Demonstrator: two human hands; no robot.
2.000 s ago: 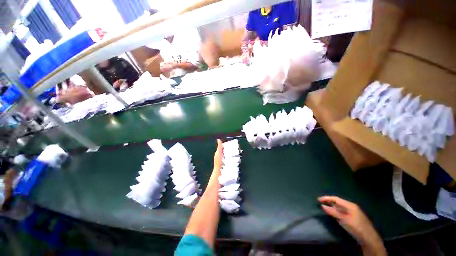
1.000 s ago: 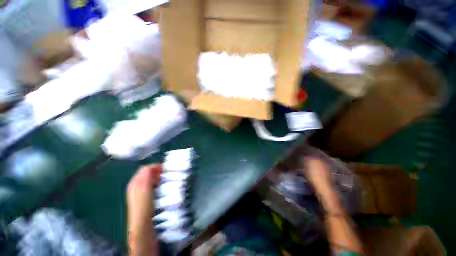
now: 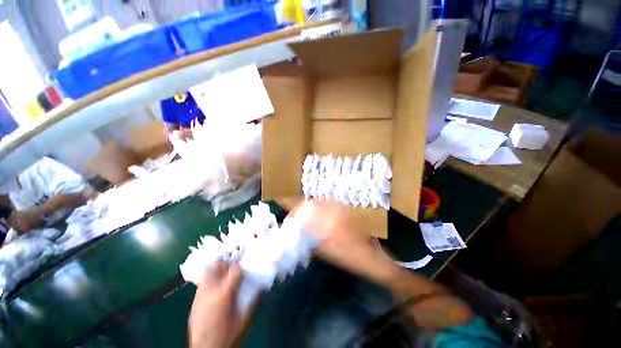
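Note:
A row of white packets (image 3: 279,253) is held between my two hands, in front of the open carton. My left hand (image 3: 221,299) grips its near left end. My right hand (image 3: 330,228) is at its far right end, slightly blurred. Another bundle of packets (image 3: 235,234) lies just behind the held row; where the two meet is hard to tell. The carton (image 3: 354,88) stands tilted with its flaps out and holds a row of white packets (image 3: 347,178) at its bottom.
A printed label (image 3: 442,236) and a white strip (image 3: 415,262) lie right of the carton. Papers (image 3: 476,141) cover a side table. A translucent bag of packets (image 3: 231,160) is left of the carton. A person's arm (image 3: 41,212) shows at far left.
The view has turned right towards the carton. My right hand, apart from the packets one second ago, has moved onto the row. The row is now angled towards the carton.

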